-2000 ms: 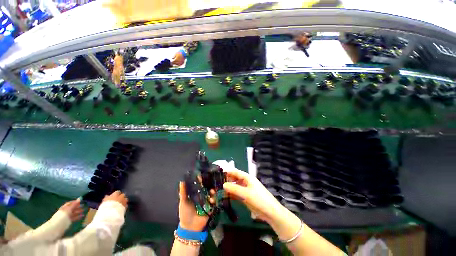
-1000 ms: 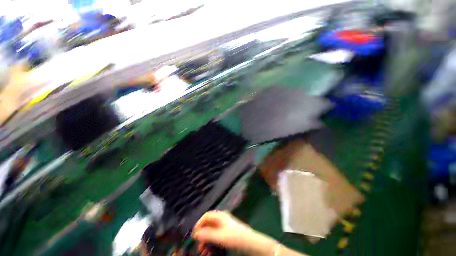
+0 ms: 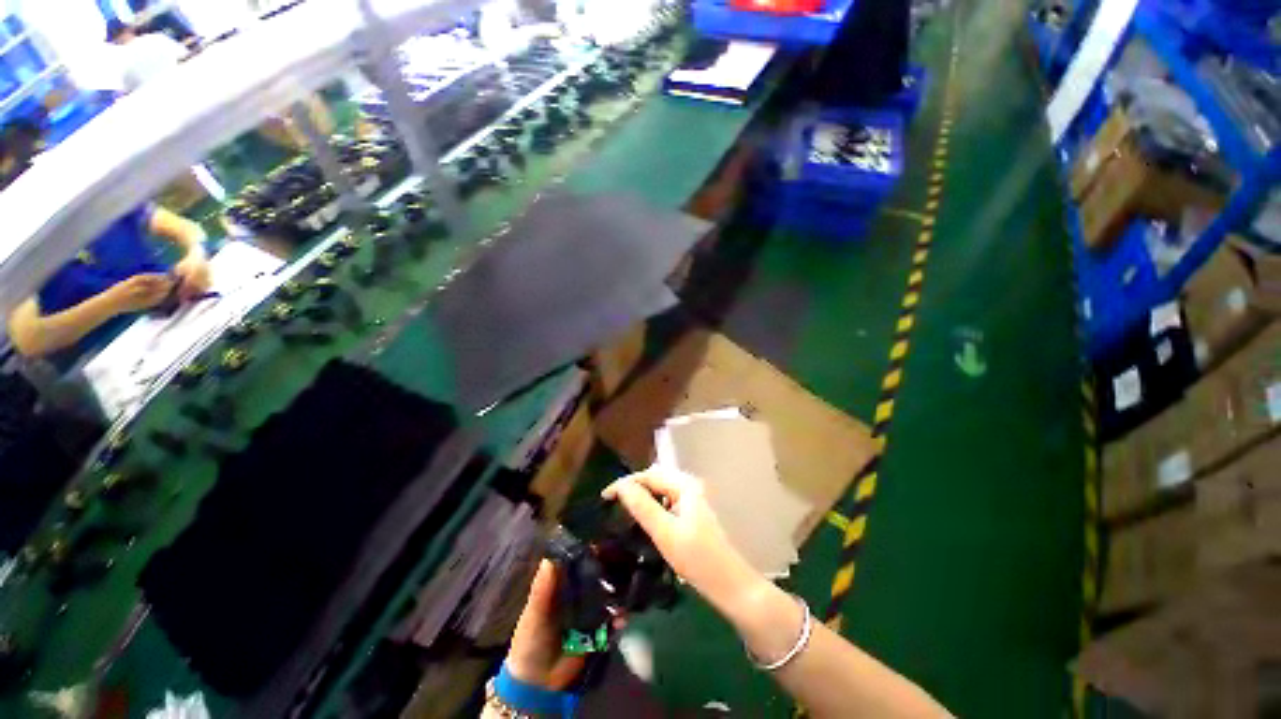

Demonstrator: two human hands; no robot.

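My left hand (image 3: 541, 625) is at the bottom centre and holds a cluster of black adapter parts (image 3: 597, 569) with cords. A small green circuit board (image 3: 585, 641) shows at the lower side of the cluster. My right hand (image 3: 681, 527) is just above and right of the cluster, fingers bent and fingertips close together. Whether it holds anything small cannot be told. Dense rows of black adapter housings (image 3: 302, 513) stand on the bench to the left.
A conveyor (image 3: 344, 288) carries boards beyond the bench. A dark grey mat (image 3: 555, 281) lies on the bench ahead. An open carton (image 3: 829, 421) with pale sheets stands at floor level. Blue bins (image 3: 843, 169), an aisle, and racked cartons (image 3: 1166, 478) are right. A person works across the conveyor.
The view has swung right from the bench toward the aisle and sharpened. The housings now lie at left. My left hand, indistinct one second ago, shows again with the black parts.
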